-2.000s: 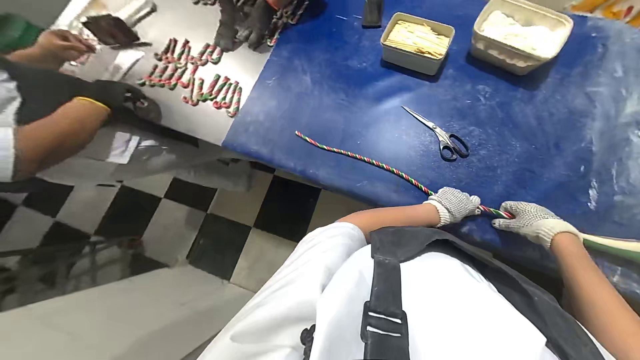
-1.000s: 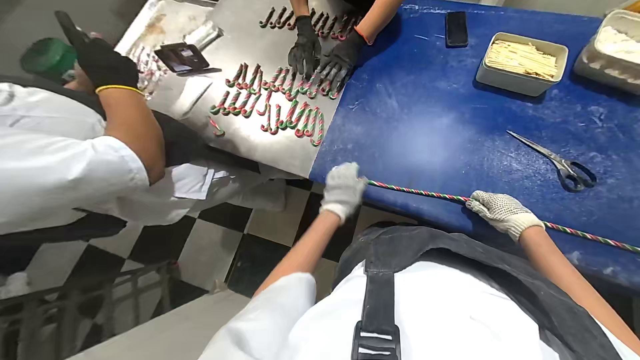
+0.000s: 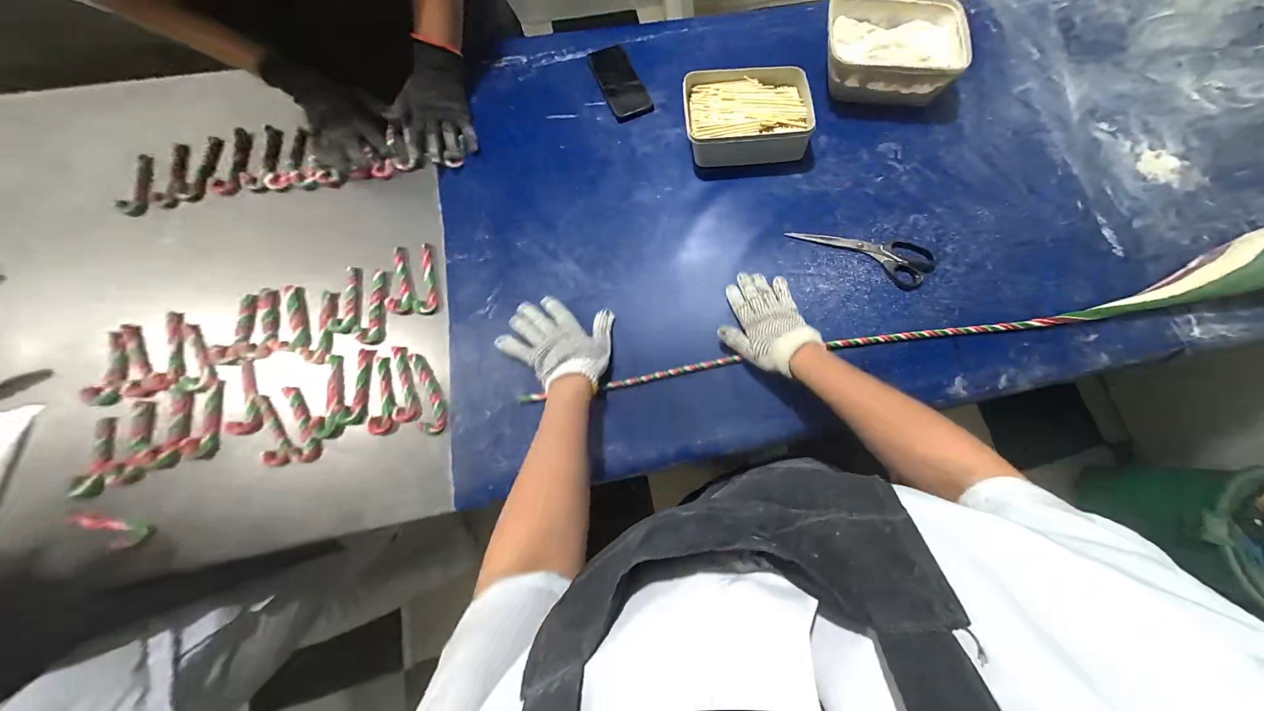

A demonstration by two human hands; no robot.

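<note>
A thin rope of candy (image 3: 938,334), twisted in red, green and white, lies along the near part of the blue table and widens into a thick striped mass (image 3: 1210,274) at the right. My left hand (image 3: 560,341), in a light knitted glove, rests flat with fingers spread over the rope near its left end. My right hand (image 3: 766,321), gloved alike, lies flat on the rope farther right, fingers apart. Neither hand closes around the rope; the palms hide short stretches of it. Scissors with black handles (image 3: 894,259) lie beyond the rope, right of my right hand.
On the blue table (image 3: 632,227) stand a tub of thin sticks (image 3: 748,117) and a tub of white powder (image 3: 899,49), beside a black phone (image 3: 620,83). Hooked striped candies (image 3: 296,318) line the metal surface at left, where a co-worker's dark-gloved hands (image 3: 430,109) touch the upper row.
Both my hands, closed around the rope two seconds ago, now lie flat with fingers spread. They have moved apart since then. The view has shifted.
</note>
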